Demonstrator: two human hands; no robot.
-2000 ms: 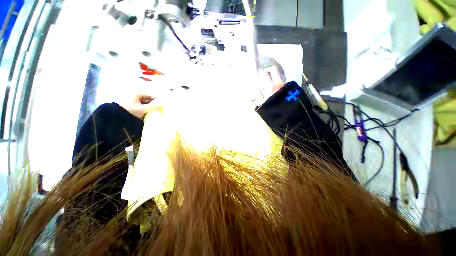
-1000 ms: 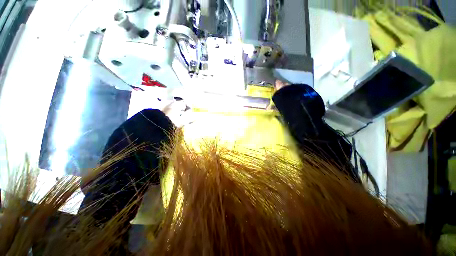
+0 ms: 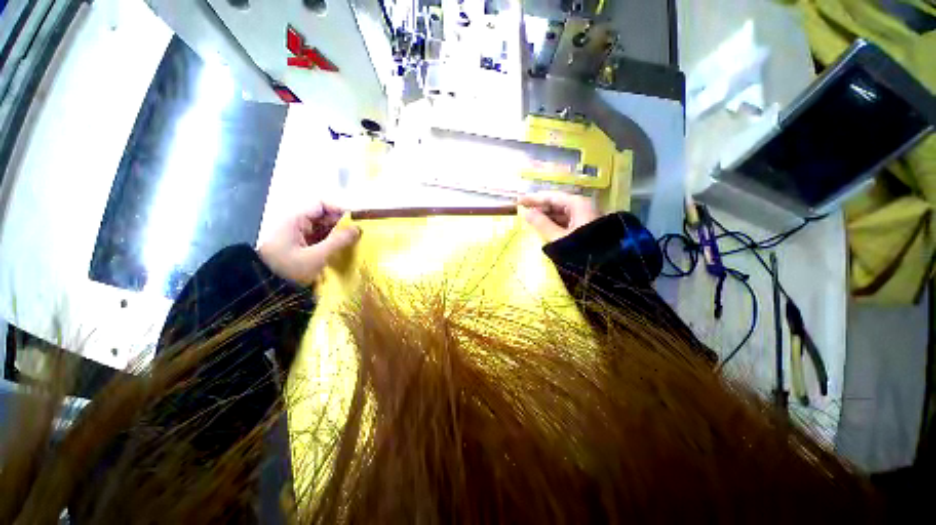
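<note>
A yellow bag panel [image 3: 441, 256] hangs towards my lap, its lower part hidden behind hair. Its straight top edge carries a dark brown trim [image 3: 436, 211]. My left hand [image 3: 308, 243] pinches the left end of that edge and my right hand [image 3: 559, 212] pinches the right end, so the edge is stretched level. Just beyond it lies a slotted clamp plate [image 3: 503, 154] edged in yellow, under the sewing machine's mechanism [image 3: 467, 51]. The trim lies in front of the plate.
The white machine head [image 3: 267, 41] with a red logo is at upper left, above a dark reflective plate [image 3: 195, 164]. At right are a control screen [image 3: 842, 133], black cables [image 3: 754, 246], purple-handled snips [image 3: 709, 249], a screwdriver [image 3: 777, 328] and pliers [image 3: 806, 349]. Yellow bags [image 3: 888, 246] lie beyond.
Both hands were up by the clamp area and are now nearer to me, holding the panel's edge in front of it. The brown trim now shows clearly. The camera view has shifted.
</note>
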